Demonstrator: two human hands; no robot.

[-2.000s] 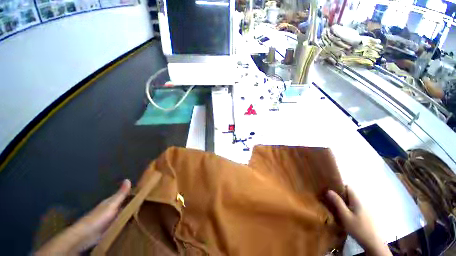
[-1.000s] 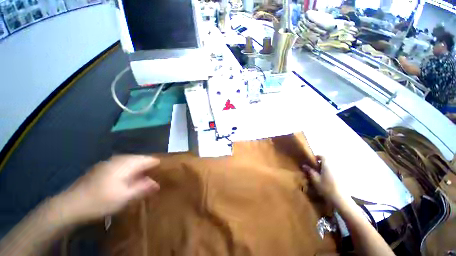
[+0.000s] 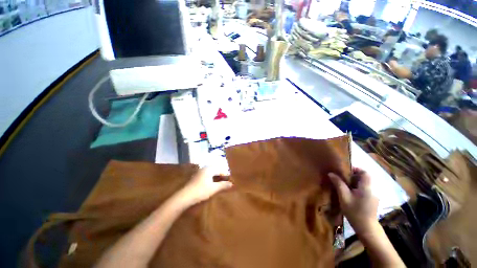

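A large floppy brown bag panel (image 3: pixel 261 220) spreads across the near edge of the machine table, its far edge just below the white sewing machine head (image 3: pixel 214 107) with a red logo. My left hand (image 3: pixel 206 186) lies on the panel near its upper middle, just below the needle area; its grip is unclear. My right hand (image 3: pixel 355 196) pinches the panel's right edge between thumb and fingers. A brown strap loop (image 3: pixel 44 230) lies at the lower left, with a small pale spot beside it. The needle is too small to make out.
A control box with a black screen (image 3: pixel 146 29) stands at the upper left, above a green sheet (image 3: pixel 125 123). Brown bags with straps (image 3: pixel 418 162) heap at the right. Thread cones (image 3: pixel 260 52) stand behind the head. A person (image 3: pixel 434 70) sits at the far right.
The strap and opening side has swung to the lower left. My left hand let go of the strap side, moved right and came down on the panel. My right hand keeps the right edge.
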